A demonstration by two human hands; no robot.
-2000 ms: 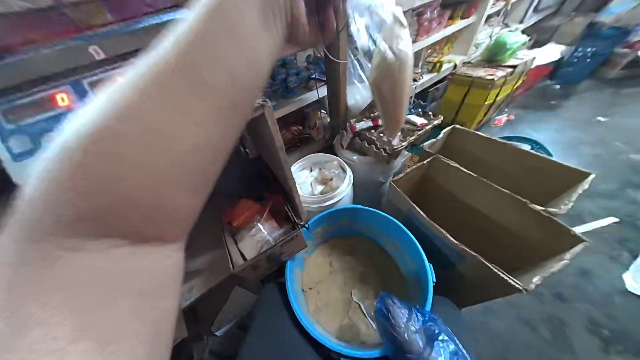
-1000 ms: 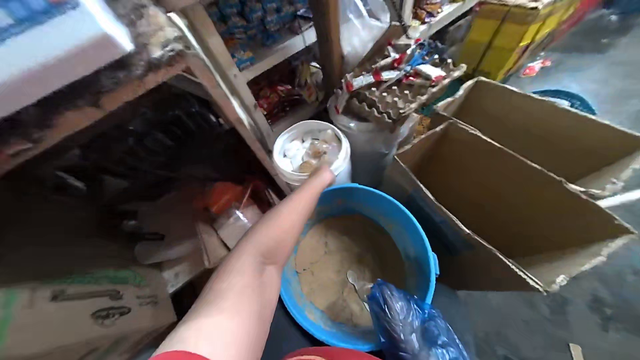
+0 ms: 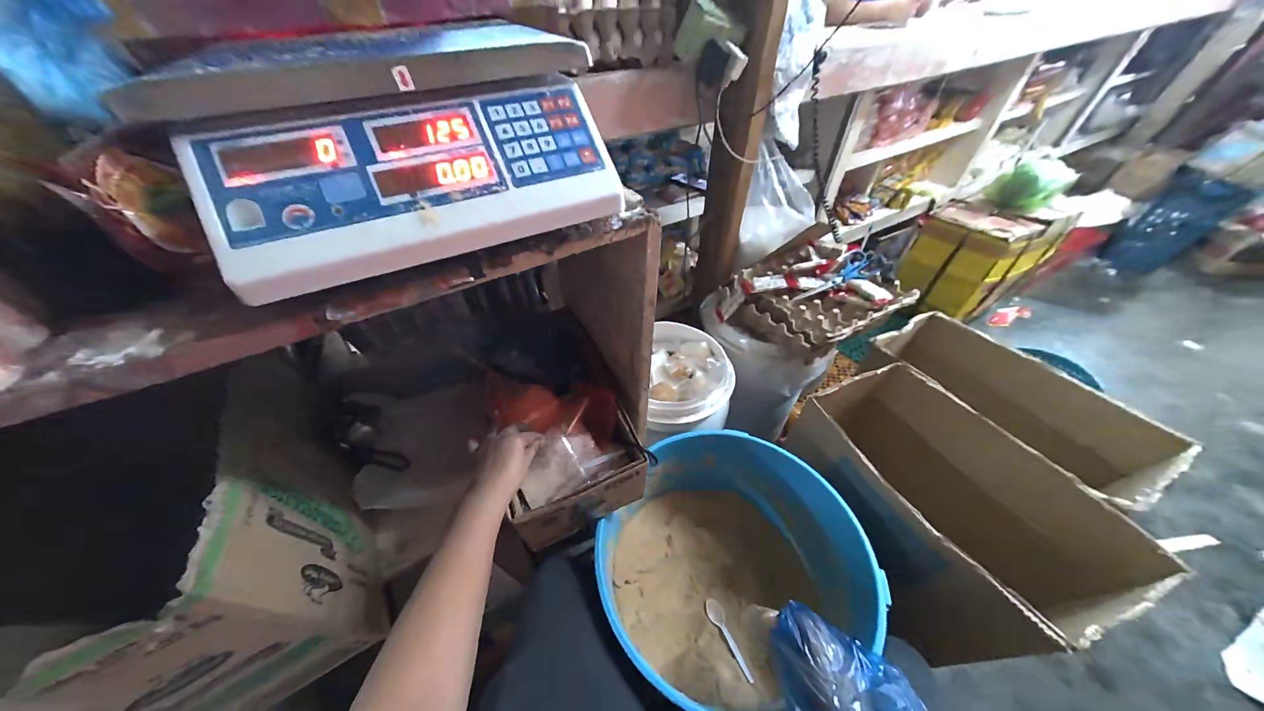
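Note:
My left hand (image 3: 509, 456) reaches into a small cardboard box (image 3: 583, 504) under the shelf. Its fingers are at clear plastic bags (image 3: 568, 464) and orange-red plastic (image 3: 548, 405); whether they grip anything cannot be told. To the right of this box stands a blue plastic tub (image 3: 869, 553) with light brown powder (image 3: 681, 573) in it. A white plastic spoon (image 3: 729, 640) lies on the powder, beside a blue plastic bag (image 3: 834, 662) at the tub's near right side. My right hand is not in view.
A digital scale (image 3: 395, 168) stands on the wooden shelf above. Behind the tub are a white bucket (image 3: 691, 405) of small packets and an egg tray (image 3: 800, 316) with scissors (image 3: 839, 272). Open cardboard boxes (image 3: 948, 513) stand right; another carton (image 3: 286, 553) lies lower left.
My left hand was raised with a clear bag of light brown contents, then over the white bucket's near edge. Now it is at the small box. The view has shifted to the left.

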